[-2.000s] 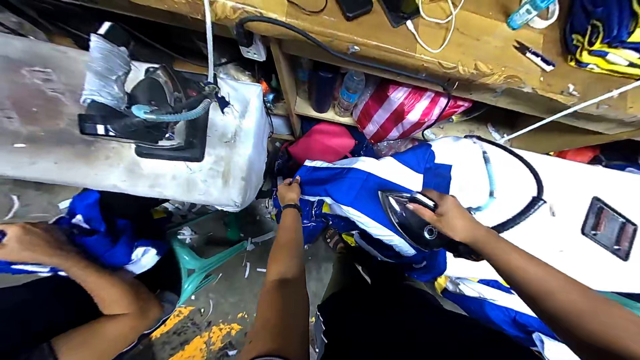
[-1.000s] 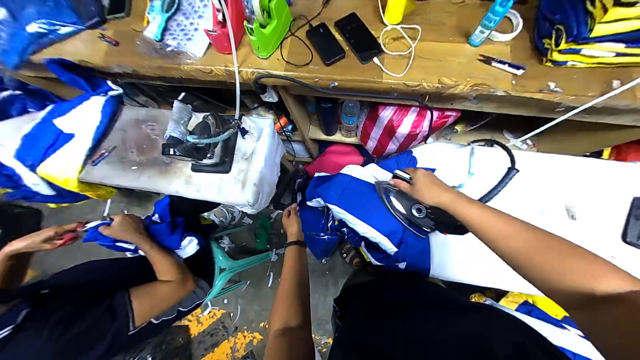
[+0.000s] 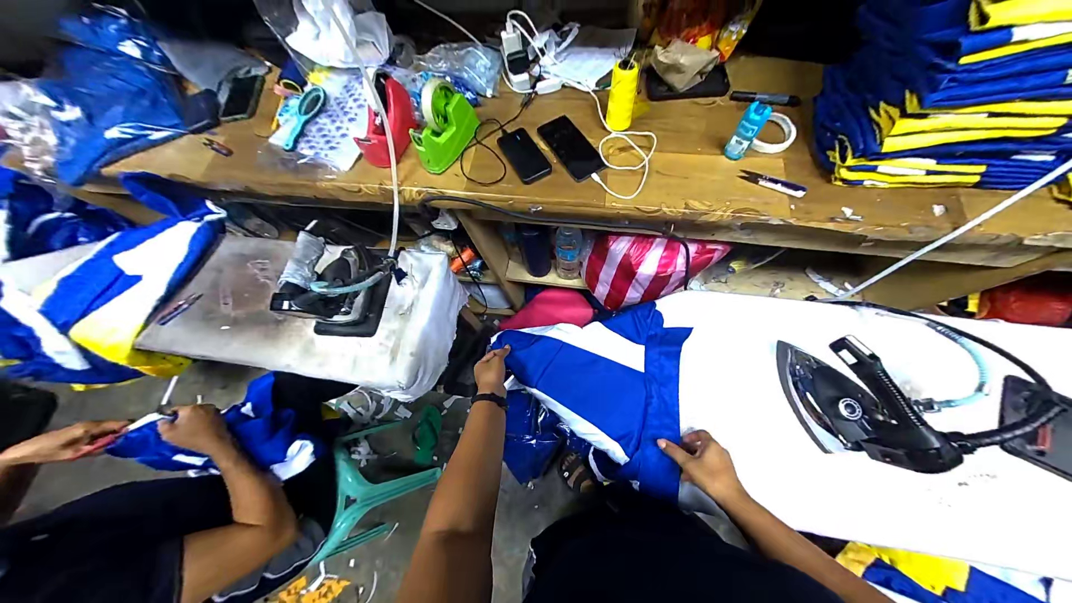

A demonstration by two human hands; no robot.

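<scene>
A blue and white fabric garment [image 3: 586, 385] lies over the left end of a white padded ironing board [image 3: 737, 502], part of it hanging off the end. My left hand [image 3: 492, 373] grips its far left edge. At its near right edge, by a blue band, my right hand [image 3: 699, 461] pinches the cloth between thumb and fingers. To the right of the garment, apart from my right hand, a black steam iron [image 3: 863, 410] rests on the board with its hose and cable trailing right. The garment's underside is hidden.
A co-worker's hands [image 3: 197, 431] hold blue cloth at lower left, beside a green plastic stool [image 3: 360, 494]. Another iron [image 3: 335, 289] stands on a stained board [image 3: 243, 327]. Behind, a wooden table [image 3: 670, 184] bears phones, tape dispensers, thread snips [image 3: 772, 182] and stacked blue-yellow garments [image 3: 946, 126].
My right hand has let go of the iron, which now rests farther right on the board, and has taken the garment's near edge. The view has shifted to show more of the table.
</scene>
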